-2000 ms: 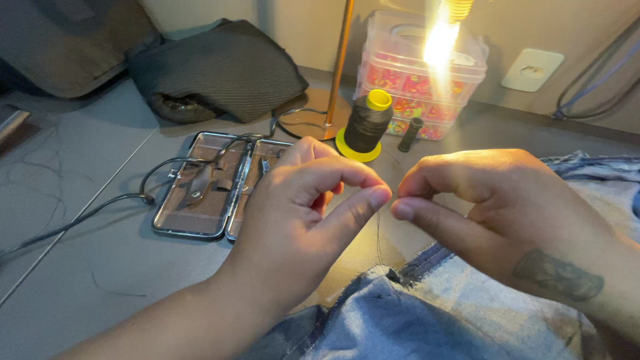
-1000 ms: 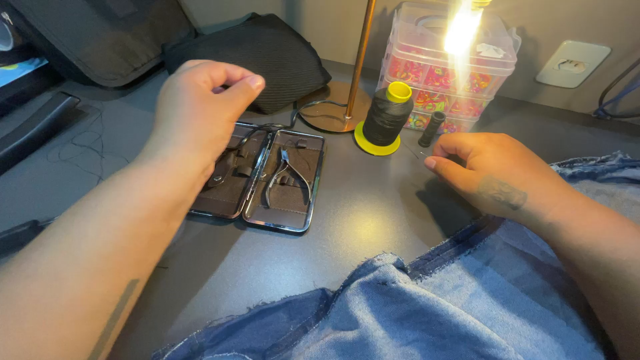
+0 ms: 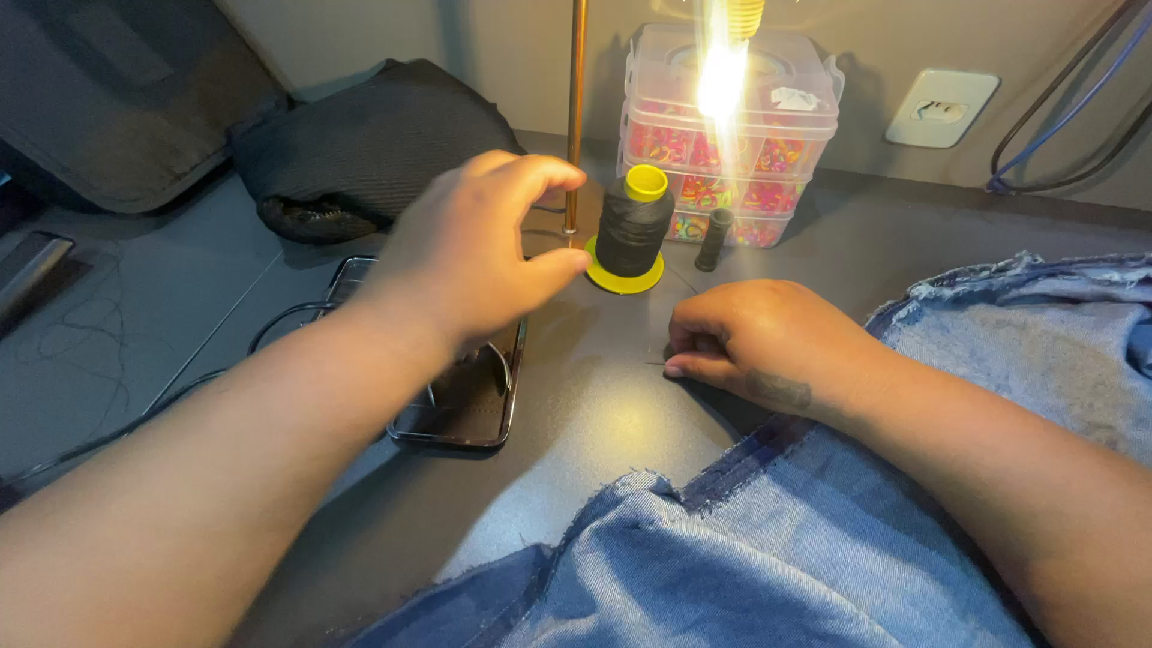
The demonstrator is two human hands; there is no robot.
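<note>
My left hand [image 3: 486, 243], slightly blurred, is over the manicure case, its thumb and fingers apart and nothing seen between them; its thumb tip is just left of a cone of black thread [image 3: 635, 229] on a yellow spool. My right hand [image 3: 747, 346] rests low over the table with thumb and forefinger pinched on a thin needle [image 3: 656, 364], whose end sticks out to the left. A small dark thread spool [image 3: 715, 240] stands behind this hand. Blue denim cloth [image 3: 720, 567] with frayed edges lies under my right forearm and along the front.
The open manicure case [image 3: 450, 436] is partly hidden by my left arm. Behind stand a copper lamp pole [image 3: 577, 117], a lit bulb [image 3: 723, 76] and a clear tiered box [image 3: 729, 148] of colourful small bands. A black ribbed fabric item [image 3: 378, 148], black cable [image 3: 171, 405] and wall outlet [image 3: 942, 108] are around.
Two seconds ago my hands were close together, fingertips pinched. They moved apart; my left hand was raised with its fingers closed a second ago, and now its fingers are spread near the thread cone.
</note>
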